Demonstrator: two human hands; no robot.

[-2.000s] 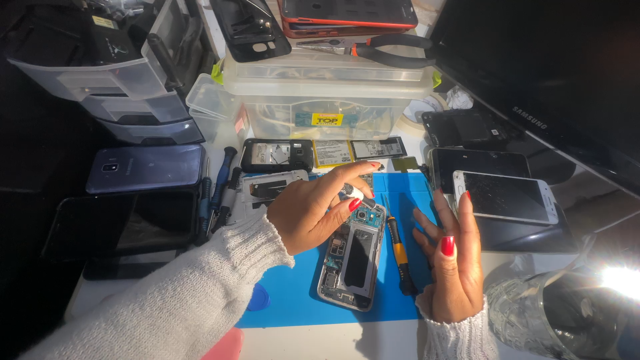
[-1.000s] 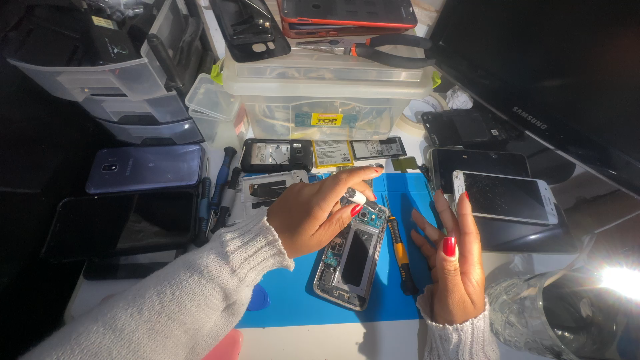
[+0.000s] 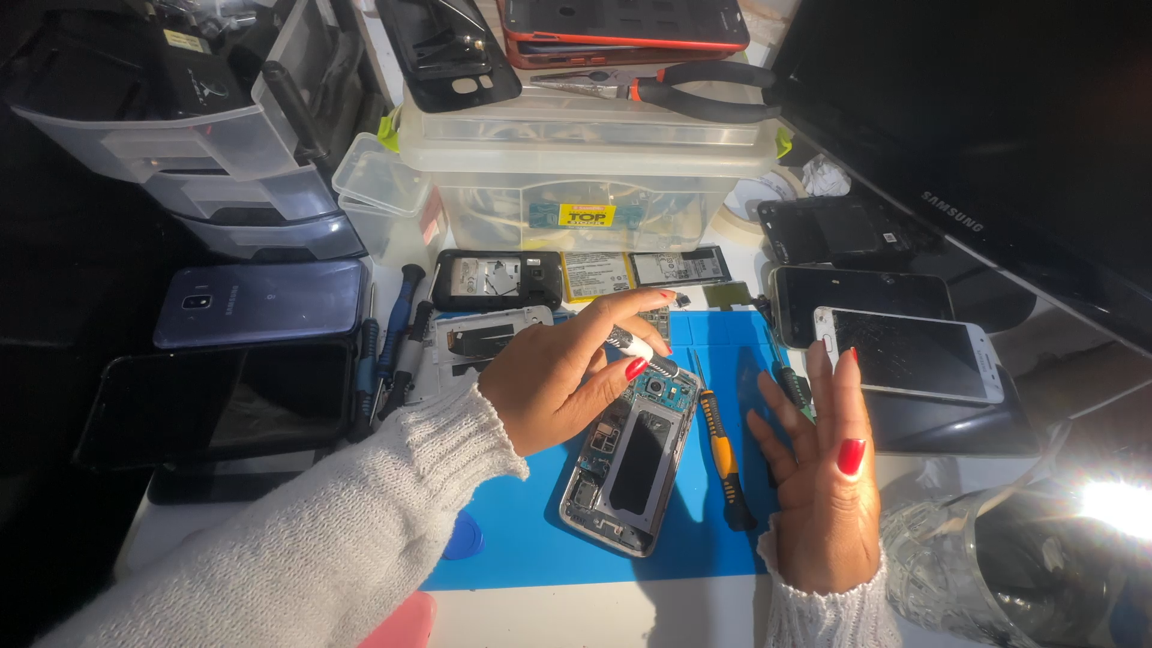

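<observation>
My left hand point(image 3: 576, 369) grips a black and white screwdriver point(image 3: 637, 346) between thumb and fingers. The screwdriver lies aslant over the top end of an opened smartphone point(image 3: 637, 459), whose circuit board and camera module show; its tip cannot be made out. The phone rests tilted on a blue work mat point(image 3: 531, 513). Right of the phone lies a yellow and black screwdriver point(image 3: 723, 459). My right hand point(image 3: 823, 468) is raised beside it, palm turned inward, fingers apart, holding nothing. A phone frame point(image 3: 481, 342) is partly behind my left hand.
Several screwdrivers point(image 3: 396, 337) and phones point(image 3: 261, 301) lie at the left. A clear plastic box point(image 3: 495, 202) bearing pliers point(image 3: 702, 90) stands behind the mat. At the right are a white cracked phone point(image 3: 909, 353), a glass vessel point(image 3: 936, 558) and a Samsung monitor point(image 3: 990, 117).
The screwdriver in my left hand has changed its tilt, and its white part shows more than two seconds ago. The opened phone has shifted slightly on the mat. My right hand stays about where it was.
</observation>
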